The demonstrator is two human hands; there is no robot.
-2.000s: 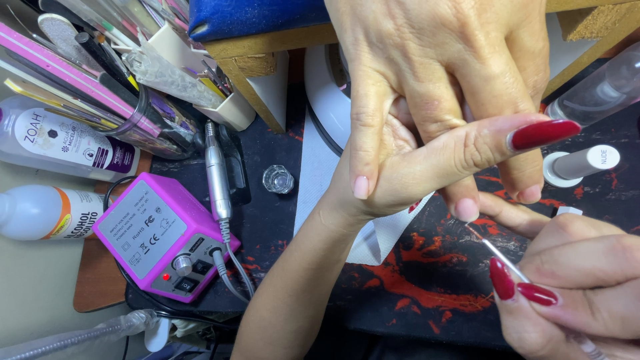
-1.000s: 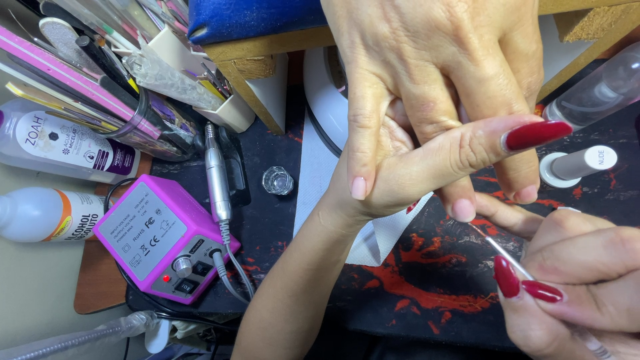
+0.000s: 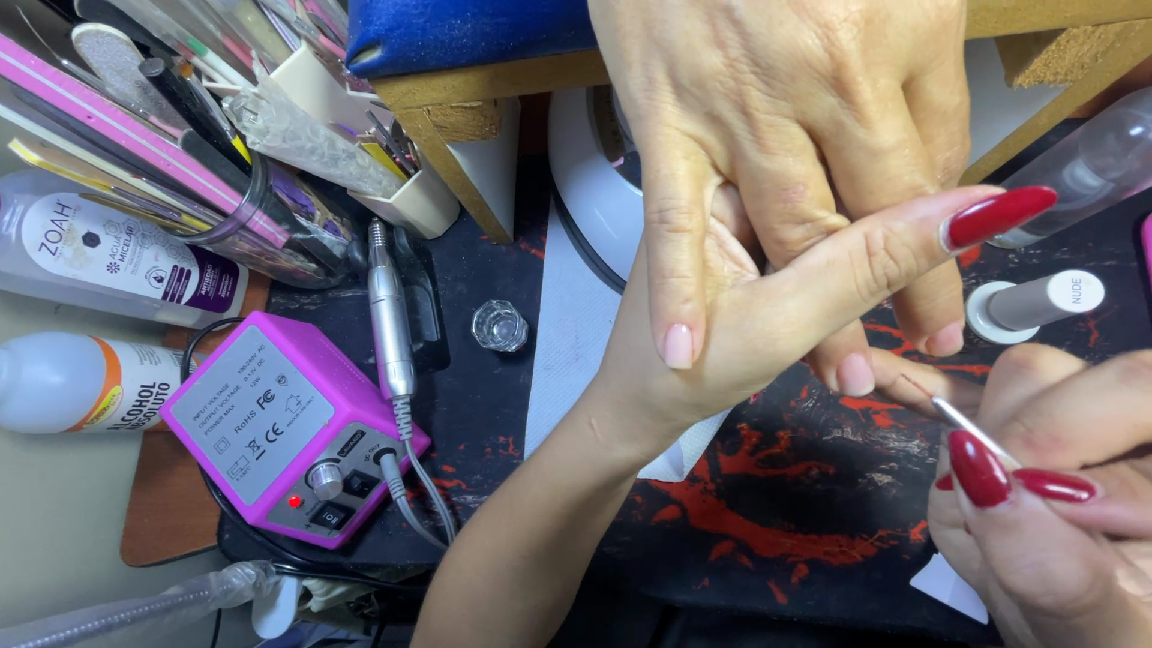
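My left hand [image 3: 765,297], its thumb nail long and red, holds another person's hand [image 3: 792,108] from below; that hand hangs palm down from the top, with short pale pink nails. My right hand [image 3: 1053,486], at the lower right, grips a thin nail brush [image 3: 972,427] between red-nailed fingers. The brush's fine tip lies just right of the other person's fingertips, near one of my left fingers, which is partly hidden. Whether the tip touches anything I cannot tell. A grey nail polish bottle with a white top [image 3: 1035,304] stands above my right hand.
A pink nail drill control box [image 3: 288,432] with a red light, its silver handpiece [image 3: 389,310] and a small glass cup [image 3: 499,326] are on the left. Behind are bottles [image 3: 81,382] and a holder of files [image 3: 261,234]. A white lamp [image 3: 585,198] stands under a wooden armrest [image 3: 504,76].
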